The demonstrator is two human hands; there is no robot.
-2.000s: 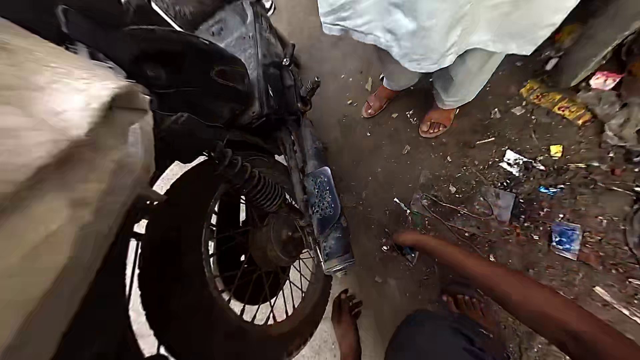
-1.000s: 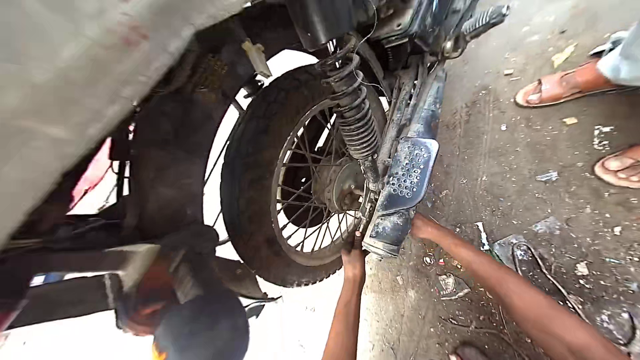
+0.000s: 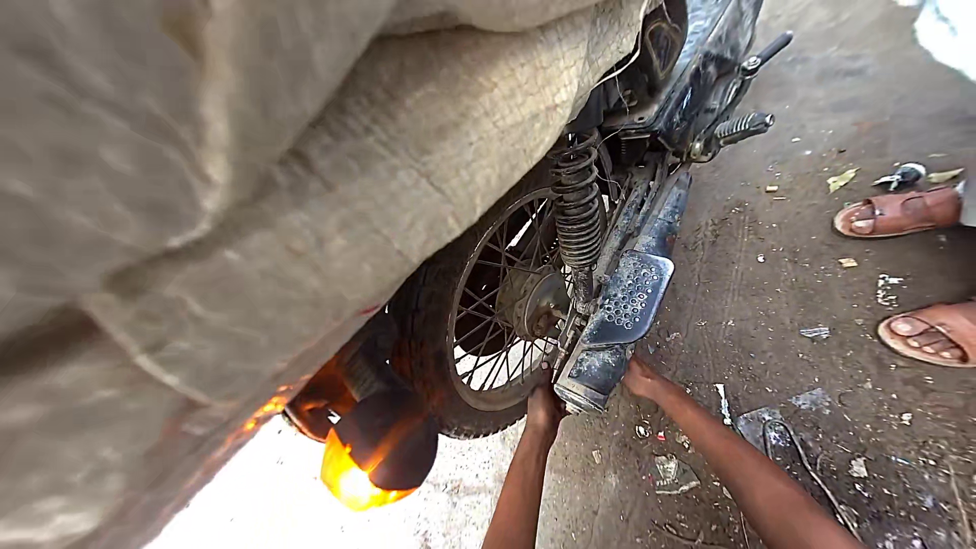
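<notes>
A motorcycle's rear end fills the middle of the head view, with its spoked rear wheel (image 3: 496, 305), coil-spring shock absorber (image 3: 577, 202) and a dusty exhaust muffler (image 3: 598, 370) with a perforated heat shield (image 3: 629, 293). My left hand (image 3: 544, 400) is between the wheel and the muffler's rear end, fingers pointing up at its near side. On the muffler's other side, my right hand (image 3: 642, 377) reaches in behind it, its fingers hidden. Whether either hand grips the muffler cannot be told.
A large beige woven cover (image 3: 320, 213) hangs over the motorcycle's left side, near an orange turn signal light (image 3: 358, 476). A footpeg (image 3: 743, 128) sticks out ahead. Another person's sandalled feet (image 3: 926, 332) stand at right. Litter and a bent wire (image 3: 801, 457) lie on the dirt.
My left hand, apart from the muffler two seconds ago, is now up beside its rear end. My right hand has moved from the ground area to the muffler's far side. The view has moved closer.
</notes>
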